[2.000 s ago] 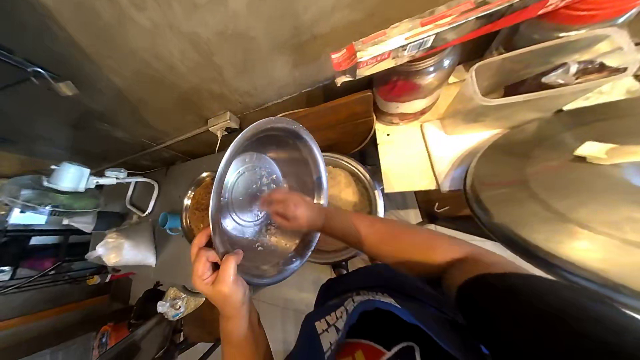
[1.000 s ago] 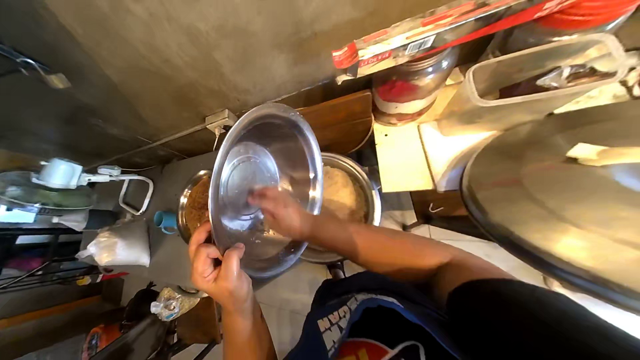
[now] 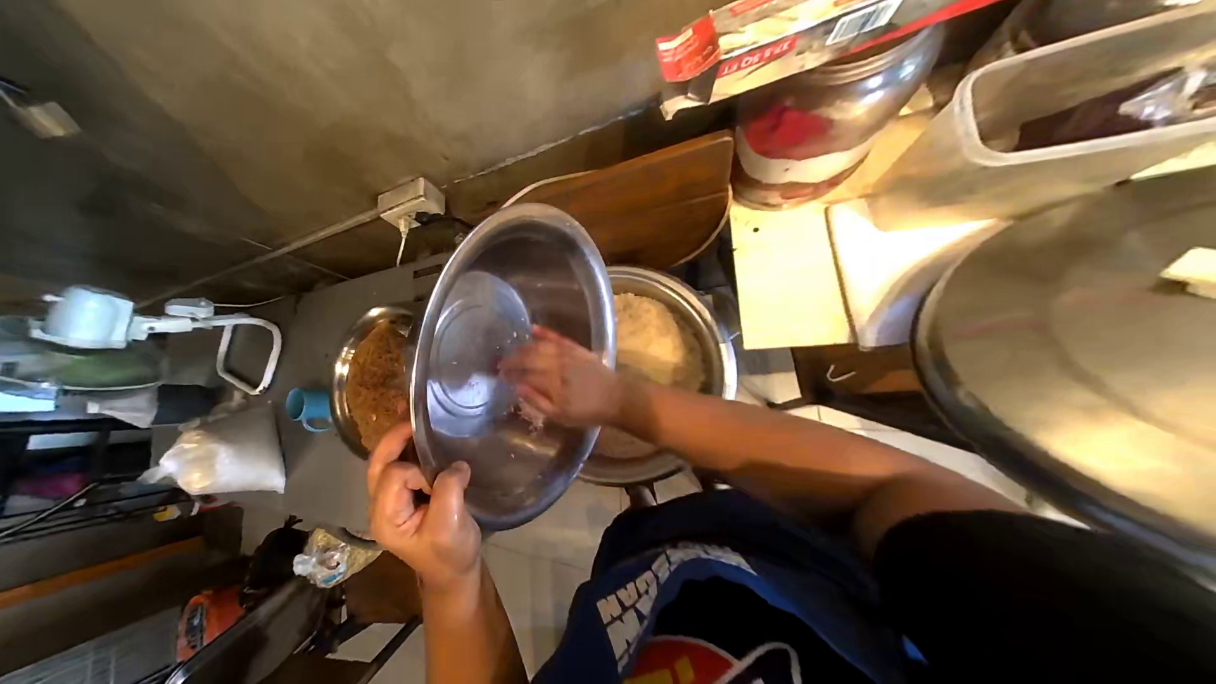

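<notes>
A stainless steel bowl point(image 3: 560, 275) is held tilted in front of me, its inside facing me. My left hand point(image 3: 427, 503) grips its lower left rim, thumb over the edge. Inside the bowl, my right hand point(image 3: 565, 380) has its fingers bent near a small clump of pale grains; a few white bits stick to the metal. Whether the fingers hold any grains I cannot tell. Behind the bowl to the right, a metal basin point(image 3: 717, 356) holds a pale, grainy food, partly hidden by my forearm. To the left, a second metal bowl point(image 3: 344, 380) holds a brown, crumbly food.
A blue mug point(image 3: 310, 408) and a white plastic bag point(image 3: 228, 456) lie left of the bowls. A wooden board point(image 3: 646, 204) leans at the wall. On the right are a glass jar point(image 3: 807, 142), a boxed roll point(image 3: 788, 43), a plastic container point(image 3: 950, 142) and a large round metal lid point(image 3: 1073, 351).
My right hand has shifted within the bowl, from its middle toward its lower right side. My left hand keeps its hold on the rim.
</notes>
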